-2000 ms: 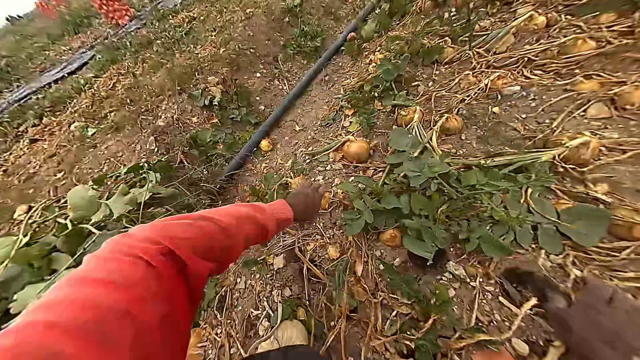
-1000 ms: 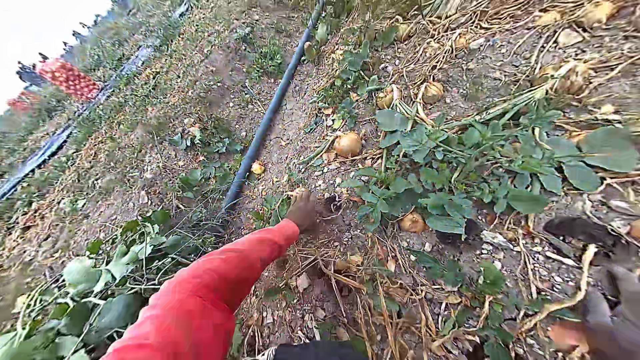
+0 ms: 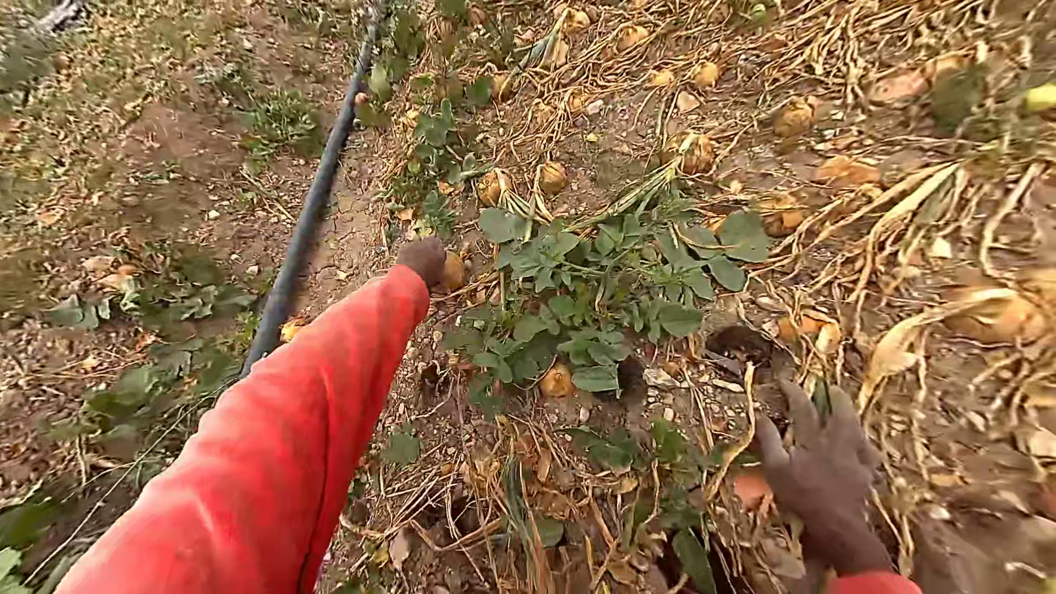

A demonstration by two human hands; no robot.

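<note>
My left hand (image 3: pixel 423 259), at the end of a red sleeve, reaches out to an onion (image 3: pixel 453 271) and covers part of it; whether the fingers grip it is hidden. At the lower right my right hand (image 3: pixel 825 470) is spread with its fingers apart, above dry onion stalks and soil. A reddish onion or stone (image 3: pixel 751 487) lies just left of it. Between the hands grows a green leafy plant (image 3: pixel 577 289), with another onion (image 3: pixel 557 381) at its lower edge. Two onions (image 3: pixel 553 177) with dry tops lie beyond the plant.
A dark irrigation pipe (image 3: pixel 318 194) runs along the ground left of my left hand. More onions (image 3: pixel 794 117) and tangled dry stalks (image 3: pixel 899 214) cover the ground at the right. Broad green leaves (image 3: pixel 132 396) grow at the left, beside the pipe.
My left hand has moved forward to the onion beside the leafy plant, which lay uncovered before. My right hand now shows whole with spread fingers; earlier it was blurred at the frame's edge.
</note>
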